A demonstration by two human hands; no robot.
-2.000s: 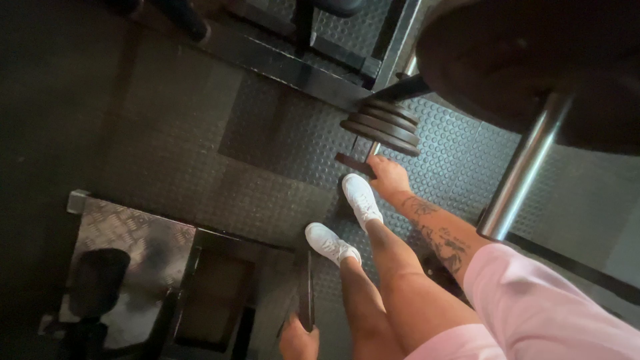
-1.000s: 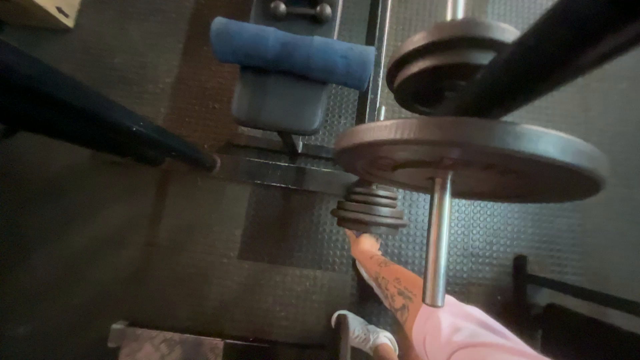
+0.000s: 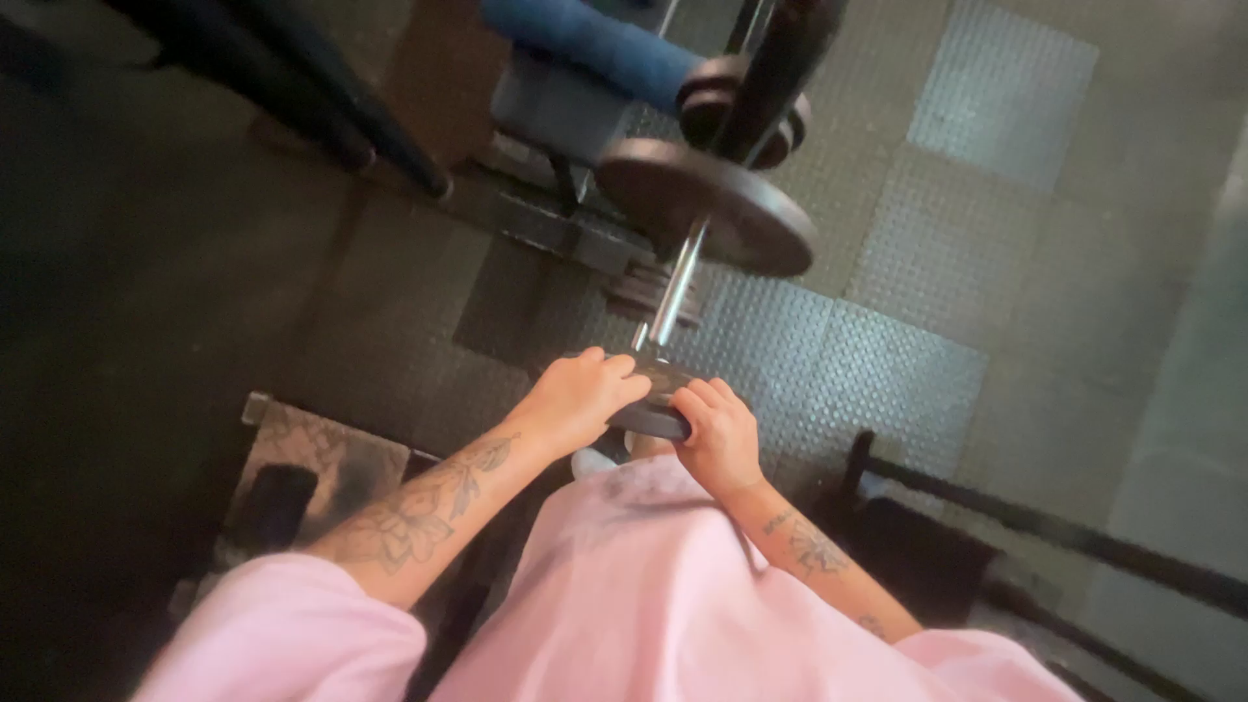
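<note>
Both of my hands grip a round dark weight plate (image 3: 655, 417) in front of my pink shirt. My left hand (image 3: 588, 395) holds its left side and my right hand (image 3: 717, 429) its right side. The plate's hole is near the end of a bare steel sleeve (image 3: 680, 283); whether the two touch, I cannot tell. Farther along that sleeve sits a large weight plate (image 3: 707, 205). Below it, a stack of smaller plates (image 3: 648, 292) is on a lower peg near the floor.
A blue rolled towel (image 3: 595, 49) lies over a padded bench (image 3: 556, 107) beyond the rack. Black metal posts (image 3: 331, 107) stand at the upper left. A metal-topped step (image 3: 322, 448) is at the lower left, and a black frame bar (image 3: 1053, 517) runs along the right.
My hands, low near the floor two seconds ago and apart, are now together on a plate at the upper sleeve. The view has swung.
</note>
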